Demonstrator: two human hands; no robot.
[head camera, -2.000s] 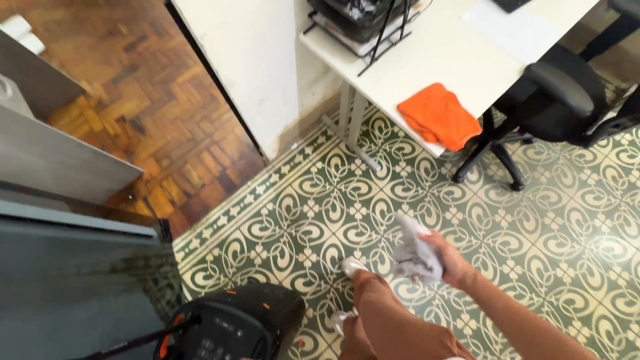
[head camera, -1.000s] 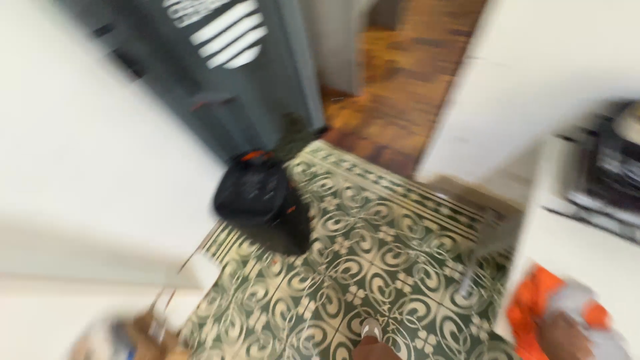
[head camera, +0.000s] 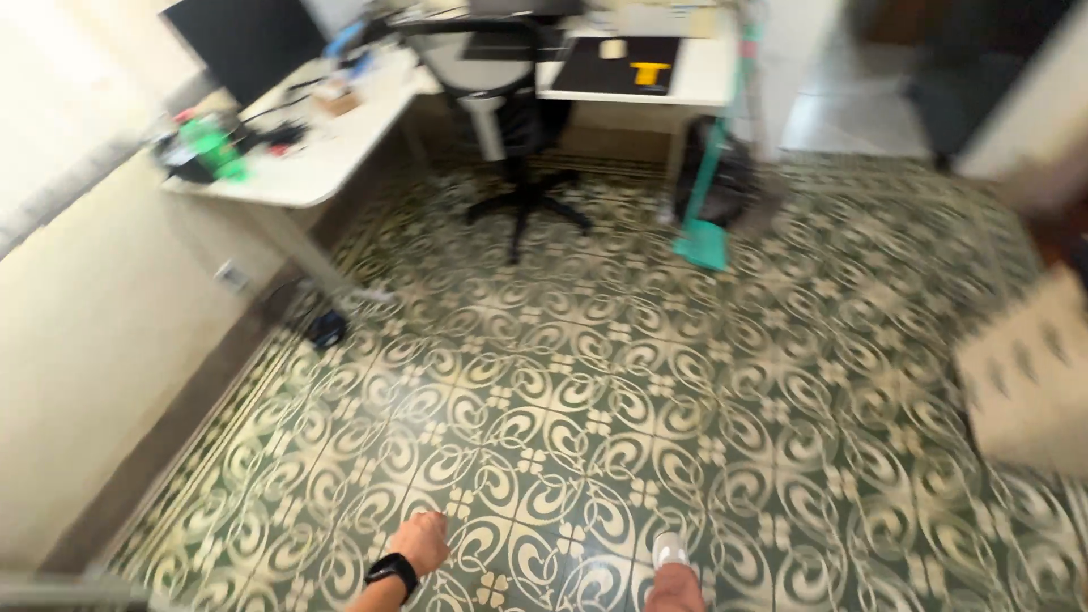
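My left hand (head camera: 419, 541), with a black watch (head camera: 392, 575) on the wrist, hangs over the patterned tile floor (head camera: 544, 416) at the bottom of the view. Its fingers are curled in and no object shows in them. To its right, a white shoe (head camera: 670, 548) and a pinkish-brown trouser leg (head camera: 674, 589) are seen from above. My right hand is out of view.
A black office chair (head camera: 518, 127) stands by white desks (head camera: 293, 183). A teal long-handled dustpan (head camera: 704, 244) is beside a black bag (head camera: 718, 170). A cardboard box (head camera: 1033, 382) stands right; a dark cable bundle (head camera: 326, 329) lies left.
The view has turned widely to another part of the room. My right hand, earlier holding a pale cloth and then at the orange cloth, has left view; my left hand now shows.
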